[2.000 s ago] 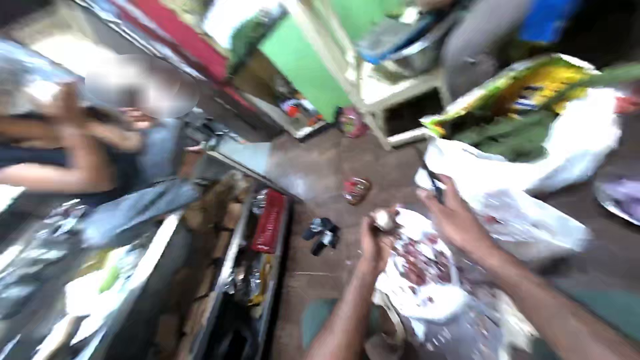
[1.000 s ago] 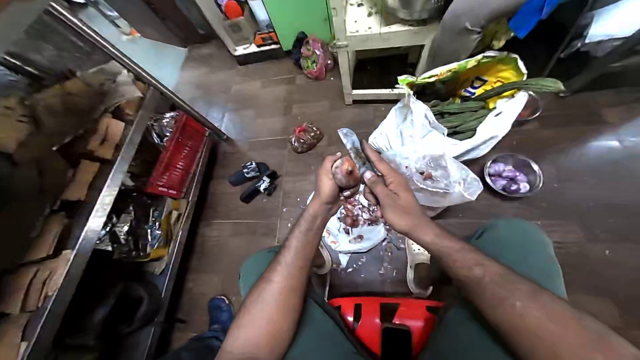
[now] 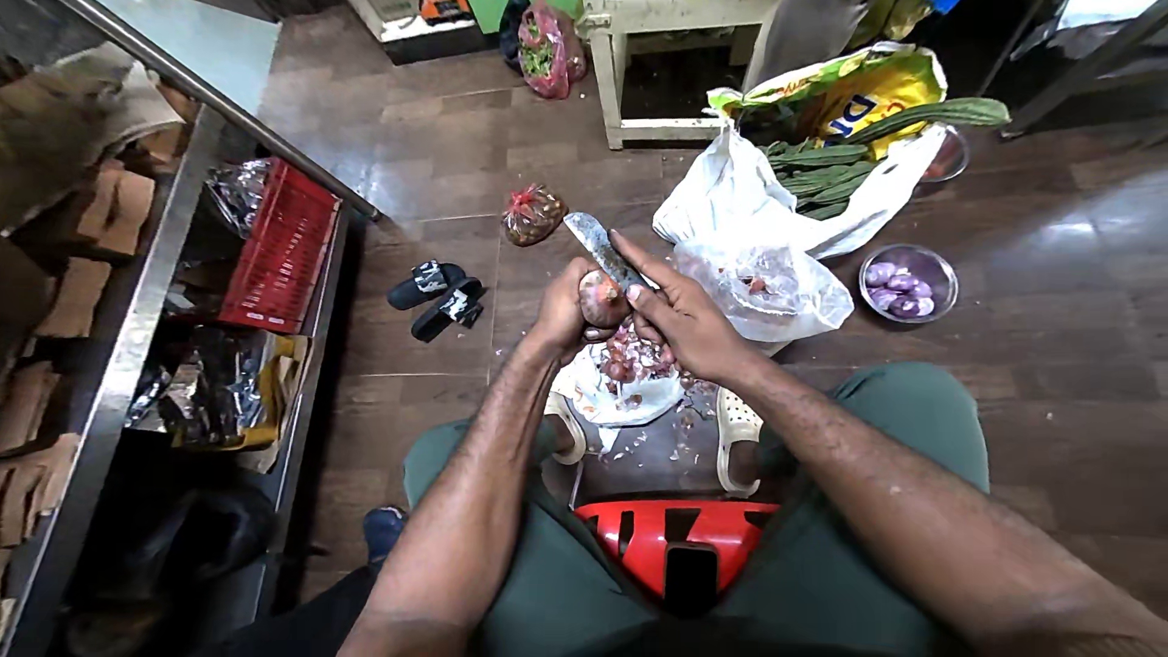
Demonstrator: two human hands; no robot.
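Observation:
An onion (image 3: 602, 299) with reddish skin is held in my left hand (image 3: 561, 315), its top facing the blade. My right hand (image 3: 680, 319) grips a knife (image 3: 593, 239) whose broad, stained blade points up and left, close against the onion. Below both hands, onion skins and small red onions (image 3: 622, 365) lie on a white plastic bag (image 3: 630, 406) on the floor between my feet. A clear bowl (image 3: 954, 283) of peeled purple onions stands at the right. Nearer my right hand is a translucent plastic bag (image 3: 794, 306).
Ridge gourds (image 3: 821, 173) fill a white sack (image 3: 712, 192). A tied bag (image 3: 532, 217) and black slides (image 3: 447, 301) lie on the floor. At the left stands a metal shelf (image 3: 137, 319) with a red crate (image 3: 283, 246). Another person's shoe (image 3: 383, 531) is at lower left.
Two seconds ago my hands were apart; by one second ago they had come together, knife at the onion, and they remain so. The view has turned and steadied since the first frame.

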